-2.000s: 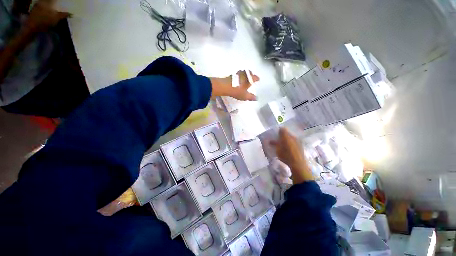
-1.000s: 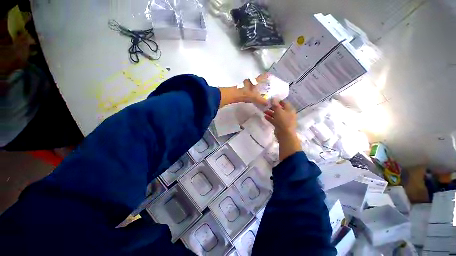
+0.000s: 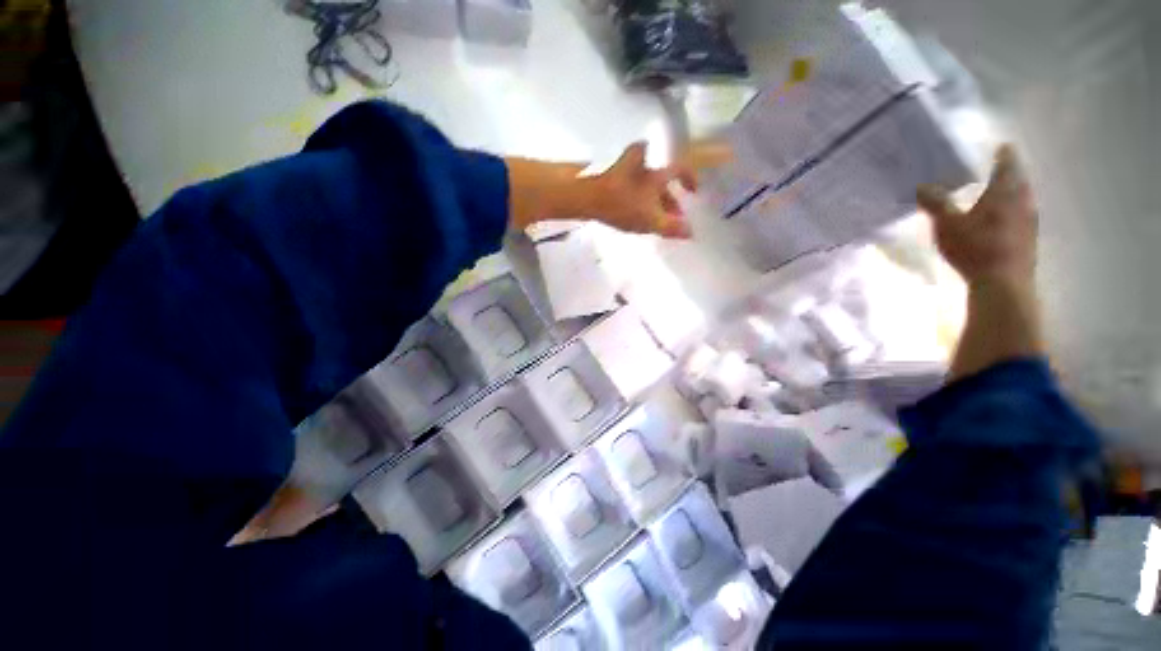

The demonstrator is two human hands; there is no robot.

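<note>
The printed-side boxes (image 3: 840, 159) stand in two rows by the wall, blurred, with a yellow dot on one. My left hand (image 3: 643, 191) is at their left end, fingers spread, with nothing seen in it; whether it touches them is unclear. My right hand (image 3: 991, 223) is at their right end, thumb and fingers apart, close to or against the end box. Open box bases (image 3: 509, 432) with rounded outlines inside stand in tight slanted rows below my hands. Flat white pieces (image 3: 576, 274) lie at the rows' upper end.
Small wrapped white pieces (image 3: 828, 324) are heaped right of the bases, with loose box lids (image 3: 764, 452) below them. A black cable (image 3: 344, 45) lies at the upper left. A black plastic bag (image 3: 681, 38) is at the top. More white boxes (image 3: 1108, 572) stand at the lower right.
The white box held between both hands a second ago is no longer in them. My right hand has moved right to the far end of the printed-side boxes. My left hand has moved slightly left.
</note>
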